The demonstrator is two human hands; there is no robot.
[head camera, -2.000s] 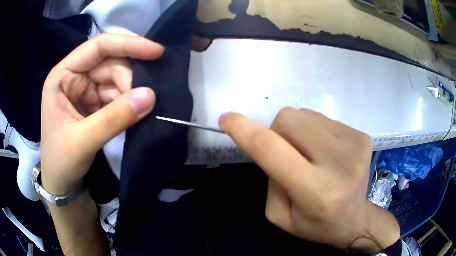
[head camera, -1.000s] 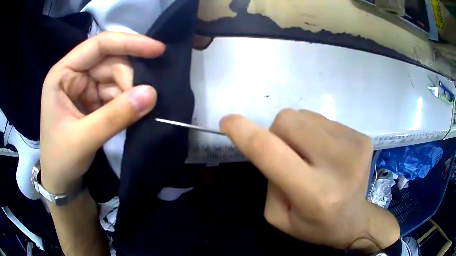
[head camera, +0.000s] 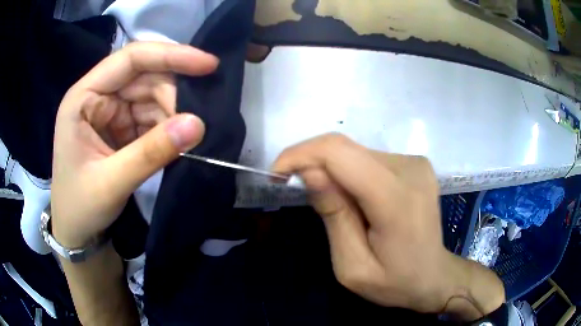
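A black fabric band (head camera: 213, 102) hangs down the left middle of the view, over the table edge and the dark lap. My left hand (head camera: 121, 134) holds it, thumb on the front face and forefinger along it higher up. My right hand (head camera: 376, 223) holds a thin silver pointed tool (head camera: 236, 165) between thumb and fingers, with a whitish part at the fingertips. The tool's point lies on the black fabric just below my left thumb. Pale fabric (head camera: 162, 22) is bunched behind the band at the top left.
The white table (head camera: 357, 108) has a ruler-marked front edge. A worn beige machine bed (head camera: 408, 22) lies behind it. A dark blue basket (head camera: 522, 261) with blue plastic (head camera: 529, 204) is at the lower right. A small blue-green tool (head camera: 564, 118) lies at the table's right end.
My right hand has turned and shifted left, and its thumb and the tool's whitish part now show. The tool's point has moved slightly left, to my left thumb. My left hand has barely moved.
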